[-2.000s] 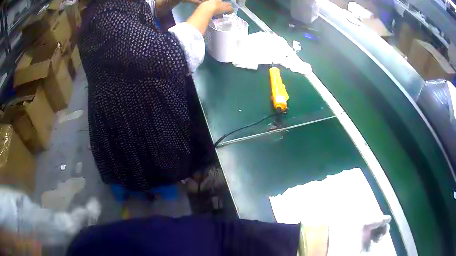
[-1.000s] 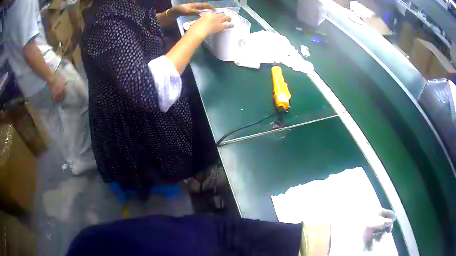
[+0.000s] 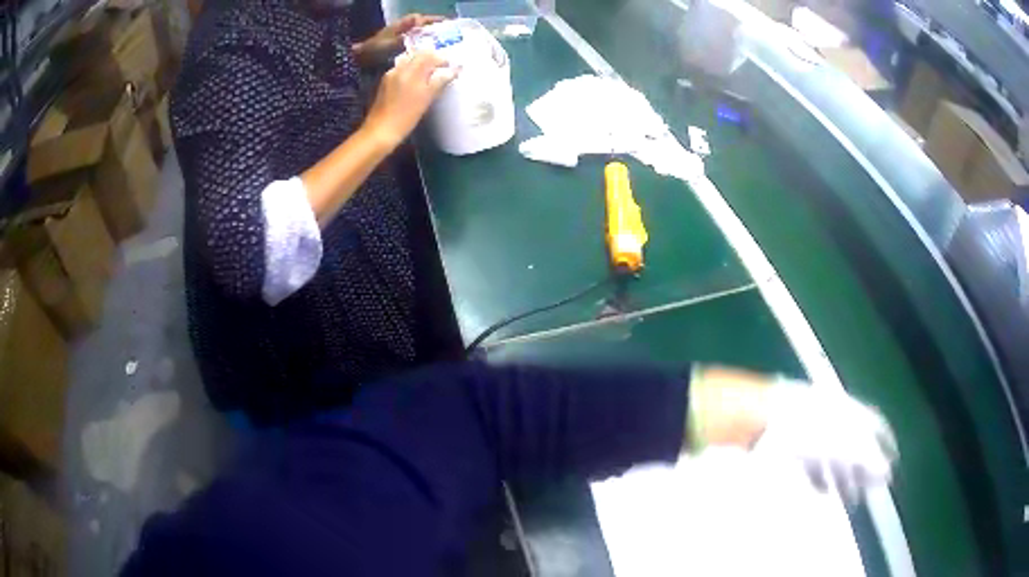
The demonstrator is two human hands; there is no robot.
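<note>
My left hand [image 3: 833,437], in a white glove with a yellowish cuff, reaches out from a dark blue sleeve at the lower right. It is blurred, over the far edge of the bright white sheet [image 3: 722,524] and beside the pale metal rail. Glove and sheet blend in the glare, so I cannot tell whether the fingers hold anything. My right hand is out of the picture.
A neighbour's bare hands [image 3: 412,92] hold a white housing [image 3: 474,113] at the top. An orange-yellow screwdriver [image 3: 623,220] with a dark cord, a crumpled white rag [image 3: 598,118] and a clear bin [image 3: 502,18] are on the bench. The green belt [image 3: 903,394] curves right; cardboard boxes [image 3: 85,158] stand left.
My left arm and gloved hand have moved up in the picture, and the sleeve now covers more bench. The neighbour's housing has turned and moved left, away from the rag. The walking person is gone from view.
</note>
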